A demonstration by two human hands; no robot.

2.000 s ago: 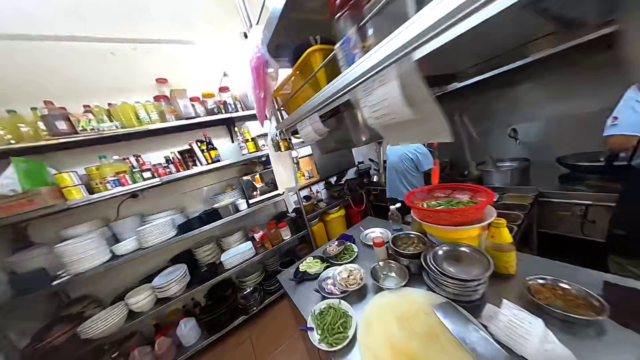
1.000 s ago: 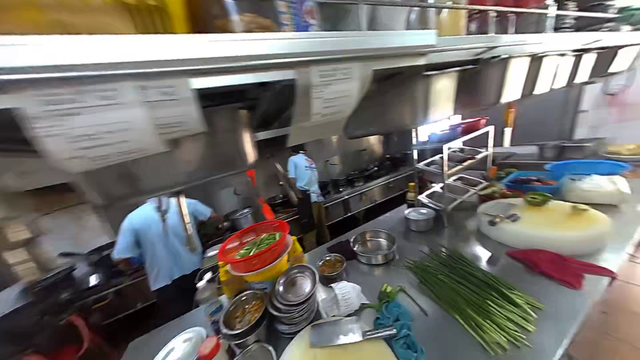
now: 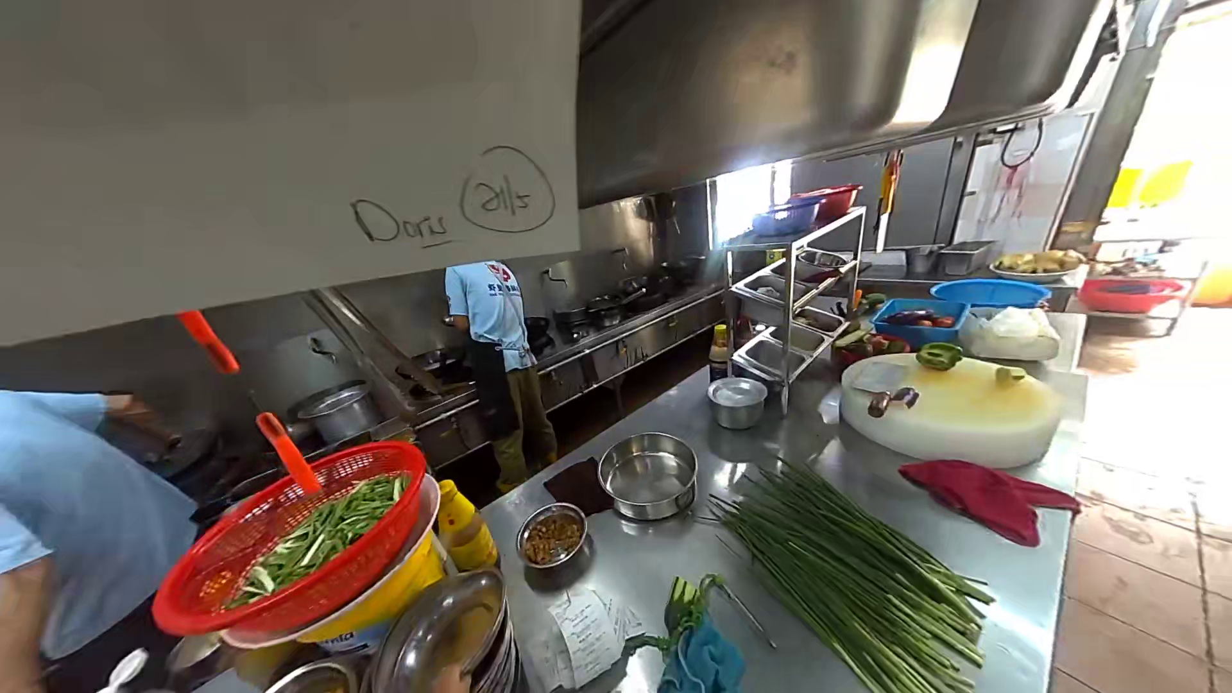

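At the bottom edge, a blurred fingertip [image 3: 450,680], probably of my left hand, lies over the stacked metal plates [image 3: 443,621]; the rest of that hand is out of frame. My right hand does not show. Beside the plates, a red plastic colander [image 3: 183,587] of cut green stalks rests on a yellow tub, near a yellow bottle [image 3: 466,529]. Printed slips [image 3: 587,635] lie right of the plates, then a teal cloth [image 3: 703,659] by green vegetable pieces. Long green stalks [image 3: 847,577] spread over the steel counter. A small bowl of brown food [image 3: 551,537] sits near a round steel pan [image 3: 649,476].
A large white chopping block [image 3: 953,409] carries a cleaver and cut green pepper. A red cloth [image 3: 991,496] lies at the counter's edge. A metal rack [image 3: 789,298] stands behind. Two people in light blue shirts stand near the stoves. Hanging paper and a steel shelf are overhead.
The view has swung far to the right, from the wall shelves to the counter's other end. Whether my hands moved cannot be told.
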